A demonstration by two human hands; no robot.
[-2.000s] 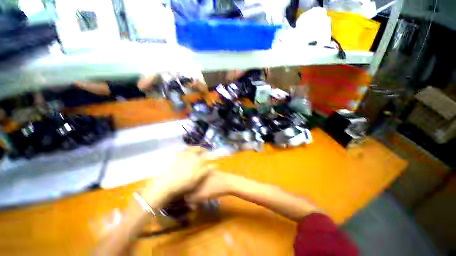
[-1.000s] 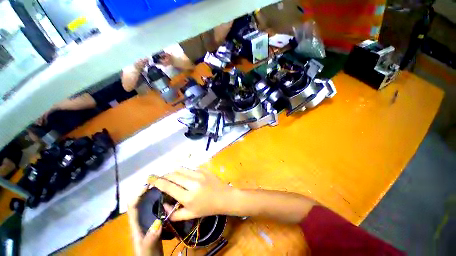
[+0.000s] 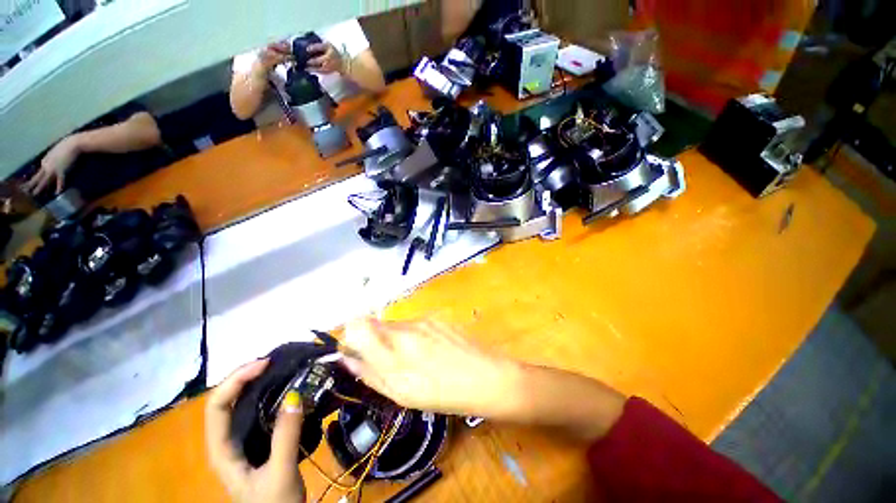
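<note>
The black camera head housing (image 3: 257, 393) is held tilted with its open side showing a circuit board (image 3: 312, 385). My left hand (image 3: 257, 442) grips it from the left, with a yellow finger cot on the thumb at the board. My right hand (image 3: 418, 368) is over the upper right of the housing, fingertips at its edge around a slim tool with a dark tip; the exact grip is partly hidden. Thin yellow, orange and black wire leads (image 3: 365, 470) run from the head to the round black camera base (image 3: 422, 447) on the orange bench. A black antenna (image 3: 415, 485) lies beside it.
Partly built units (image 3: 501, 187) cluster at the back of the bench. Black head assemblies (image 3: 98, 265) are heaped on the left white sheet (image 3: 285, 265). A black and silver box (image 3: 755, 142) stands at the right. People's hands and arms show opposite, one pair holding a unit (image 3: 309, 93).
The view has shifted and become sharper. The housing is turned so its board shows more. My right fingers have moved from inside the housing to its upper right edge.
</note>
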